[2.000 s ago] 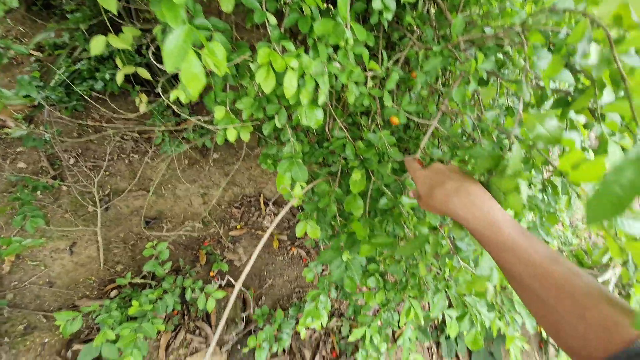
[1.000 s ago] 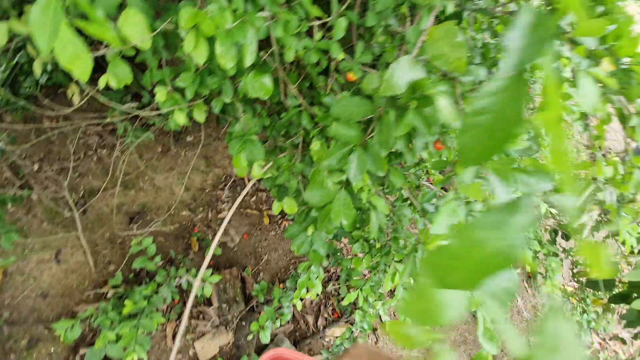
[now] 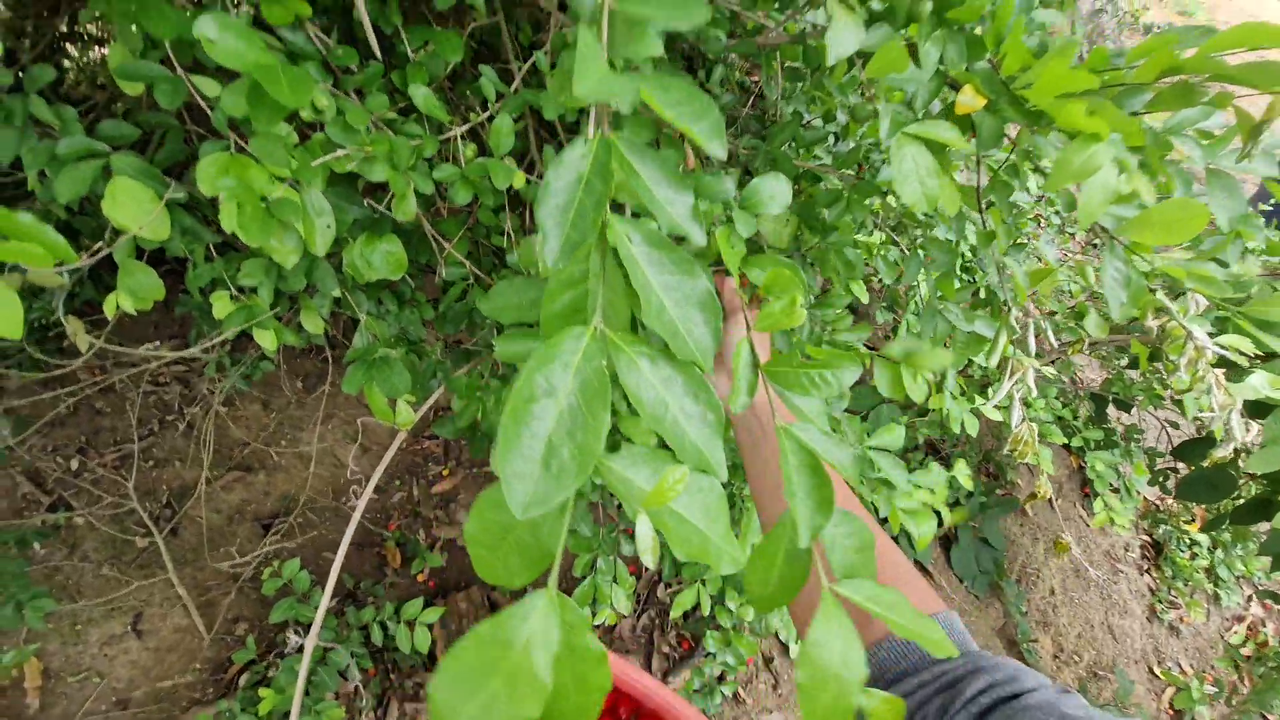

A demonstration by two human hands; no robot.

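My right hand point(image 3: 735, 325) reaches into the green bush, with my bare forearm and a grey sleeve behind it at the lower right. Leaves cover much of the hand, and a small bit of red shows at its fingertips; whether the fingers hold it I cannot tell. A leafy branch point(image 3: 660, 290) hangs close to the camera, in front of the hand. At the bottom edge, the rim of a red container point(image 3: 650, 690) shows, with red contents partly visible. My left hand is out of view.
A bare pale stem point(image 3: 355, 520) slants up from the lower left. Thin dry twigs point(image 3: 150, 520) spread over the brown soil point(image 3: 90, 640). Small red fruits lie on the ground among low plants point(image 3: 400, 625). More foliage fills the right side.
Two seconds ago my right hand was in the bush near an orange-red fruit; one second ago it was largely out of sight. Now it is among the leaves again, and more of the red container shows.
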